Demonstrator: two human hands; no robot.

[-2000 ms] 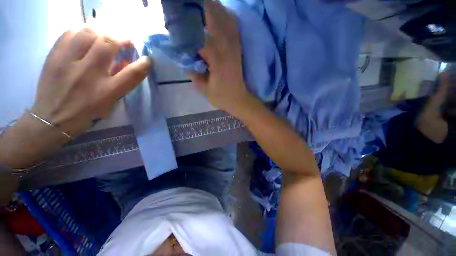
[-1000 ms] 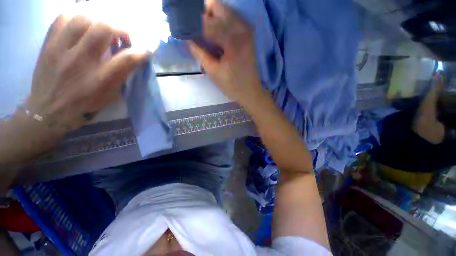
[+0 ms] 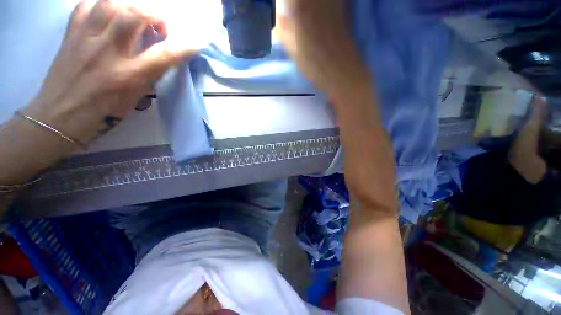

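My left hand (image 3: 104, 67) pinches the light-blue band (image 3: 183, 126) between thumb and fingers, left of the dark grey cylinder (image 3: 248, 31). The band's free end hangs down onto the ruled table edge. Light-blue cloth stretches from the band to the right, beneath the cylinder. My right hand (image 3: 317, 46) is blurred at the top, right of the cylinder, over the light-blue garment panel (image 3: 406, 92); its fingers are hard to see and its grip cannot be told. The needle area is lost in glare.
The table-edge ruler (image 3: 246, 158) runs along the front. A blue basket (image 3: 58, 264) is at lower left beside the lap. Bunched blue pieces (image 3: 326, 224) lie below the table at right. A person in dark clothes (image 3: 504, 178) is at the far right.
The band's end has moved up from below the table edge onto the ruler. My right hand has moved right, away from the cylinder, and cloth now spans the gap.
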